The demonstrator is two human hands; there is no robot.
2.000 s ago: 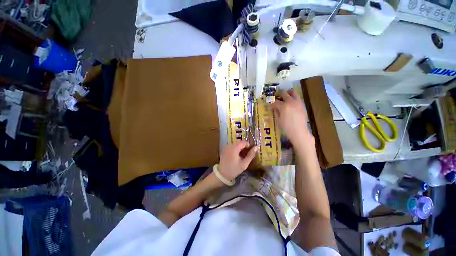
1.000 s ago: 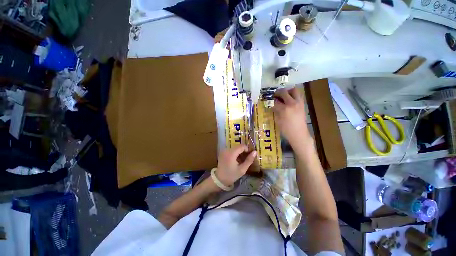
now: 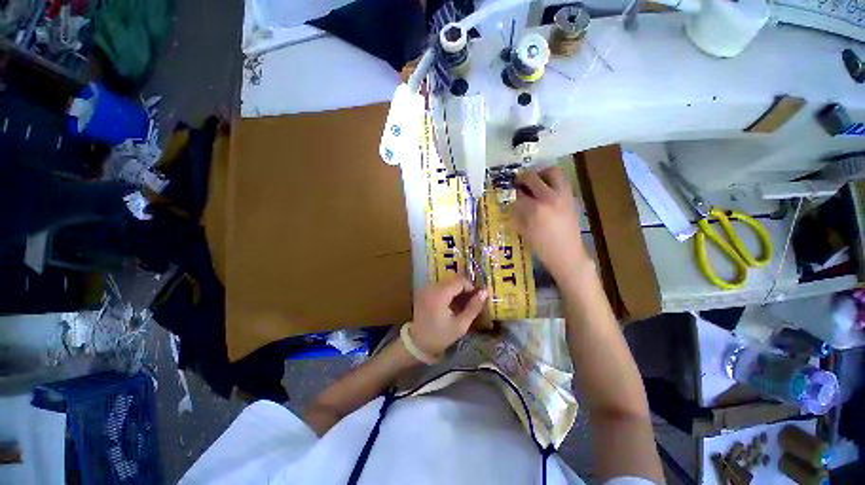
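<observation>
My left hand [image 3: 446,313] is at the front end of the machine bed, thumb and forefinger pinched together on a small dark strip [image 3: 481,280] that is hard to make out. My right hand [image 3: 547,213] is bent with its fingertips at the presser foot [image 3: 506,177]; whether it holds anything is hidden. Yellow tape with black PIT lettering [image 3: 446,237] lies on both sides of the shiny needle plate [image 3: 475,223]. The white sewing machine [image 3: 645,95] arm stands above.
A large brown board [image 3: 318,227] lies left of the bed, a narrow brown strip [image 3: 616,237] right of it. Yellow-handled shears [image 3: 728,248] lie further right. The white lamp [image 3: 399,123] hangs near the needle. Dark cloth [image 3: 375,30] lies behind.
The view has shifted slightly. Both hands stay in nearly the same places, my left at the bed's front and my right at the presser foot.
</observation>
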